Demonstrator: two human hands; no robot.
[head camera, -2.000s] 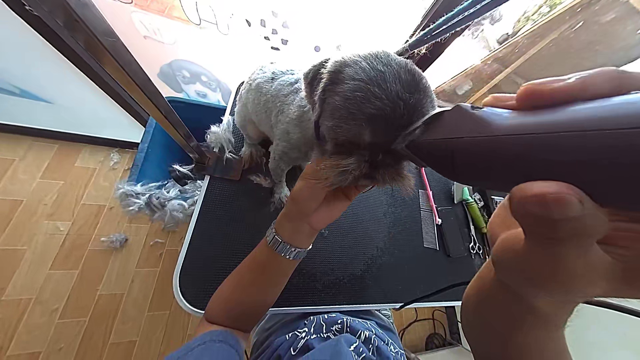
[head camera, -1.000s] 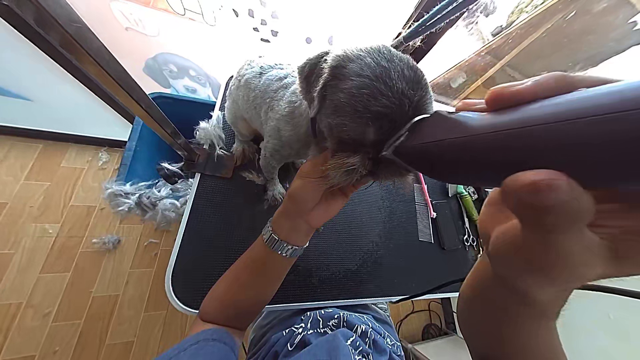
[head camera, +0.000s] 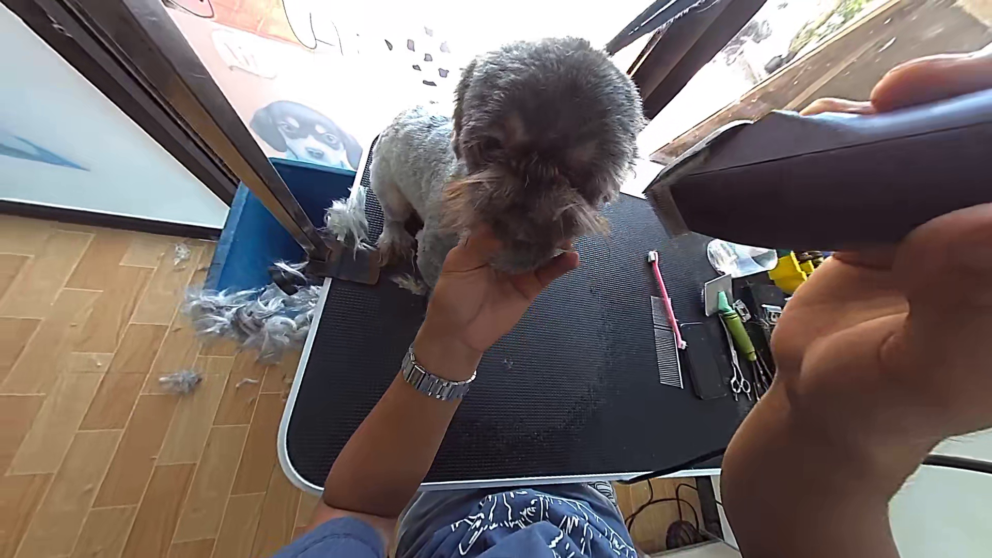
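Observation:
A small grey dog (head camera: 542, 116) sits on a black ribbed grooming table (head camera: 511, 418), its face turned toward me. My left hand (head camera: 484, 298), with a metal-band watch (head camera: 435, 377) at the wrist, cups the dog's chin from below, thumb and fingers on either side of the muzzle. My right hand (head camera: 876, 325) grips a dark electric hair clipper (head camera: 821, 170), held up close to the camera at the right. The clipper's blade end points left toward the dog's head, with a visible gap between them. The dog's chest is partly hidden behind its head.
On the table's right lie a steel comb (head camera: 666, 341), a pink-handled brush (head camera: 666, 298), a black flat object (head camera: 705, 360), scissors (head camera: 736, 372) and a green tube (head camera: 738, 329). A metal post clamps the left edge. Beyond it are a blue bin (head camera: 248, 240) and cut hair (head camera: 260, 314).
The clipper, earlier against the side of the dog's head, has moved away to the right. The dog's head has turned from facing down and right to facing me, my left hand still under its chin.

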